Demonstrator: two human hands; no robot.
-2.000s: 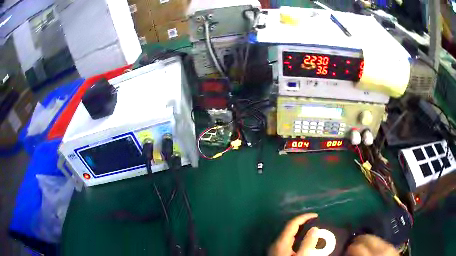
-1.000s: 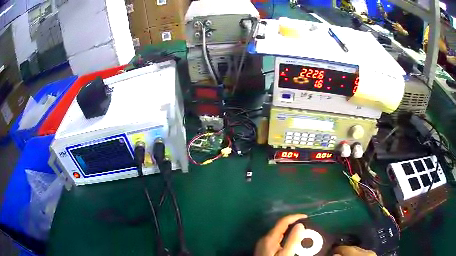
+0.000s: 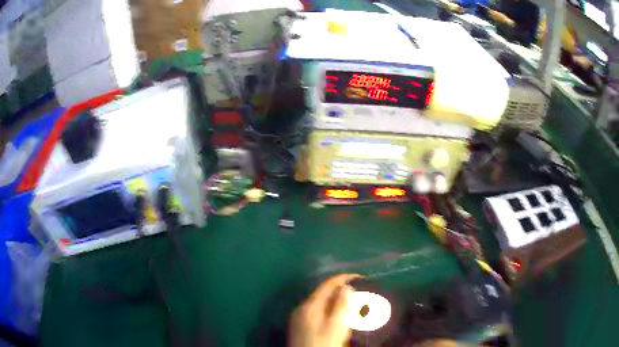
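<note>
A black power adapter with a white ring (image 3: 368, 311) on its face is at the bottom centre, blurred. My left hand (image 3: 322, 313) holds it from its left side, fingers over the top edge. My right hand (image 3: 438, 343) shows only as a blurred sliver at the bottom edge, right of the adapter; what it holds is hidden. A black USB port box (image 3: 483, 295) lies to the right, with coloured wires (image 3: 468, 237) running up behind it.
The safety tester (image 3: 115, 176) stands at left with black leads in front. The power meter (image 3: 377, 91) sits on the electronic load (image 3: 380, 157), over a red digital panel meter (image 3: 360, 195). A white outlet strip (image 3: 533, 215) is at right. Blue bin (image 3: 24, 257) at far left.
The bench has shifted left in view as the camera turned right, and the image is more blurred. My left hand still holds the adapter; my right hand shows less.
</note>
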